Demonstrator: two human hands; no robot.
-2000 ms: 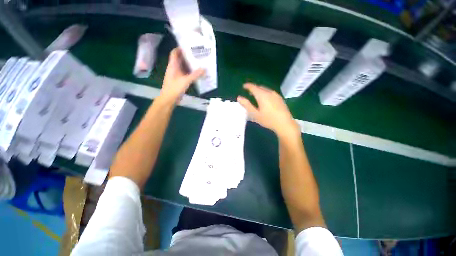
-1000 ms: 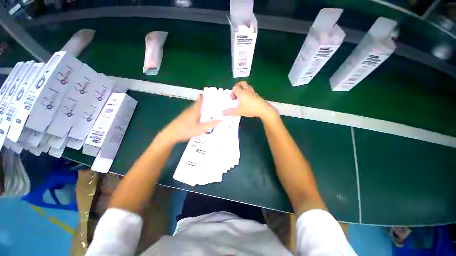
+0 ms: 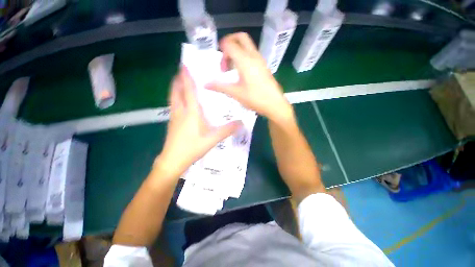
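A white printed carton (image 3: pixel 212 99) is between my two hands, lifted at a tilt over the pile; it is blurred, and I cannot tell how far it is opened. My left hand (image 3: pixel 190 125) grips its left side, thumb across the front. My right hand (image 3: pixel 250 78) holds its upper right part. The fanned pile of flat cartons (image 3: pixel 211 185) lies below on the green table, partly hidden by my hands and the held carton.
Open cartons with raised flaps stand beyond my hands (image 3: pixel 202 32), (image 3: pixel 277 39), (image 3: pixel 319 39). A wrapped pinkish product (image 3: pixel 102 82) lies at far left. Stacked cartons (image 3: pixel 34 177) are at left. A brown cardboard box (image 3: pixel 461 104) is at the right edge.
Both hands have lifted a carton off the pile and moved it up and away from me. The view has turned to the right, bringing the brown box into sight.
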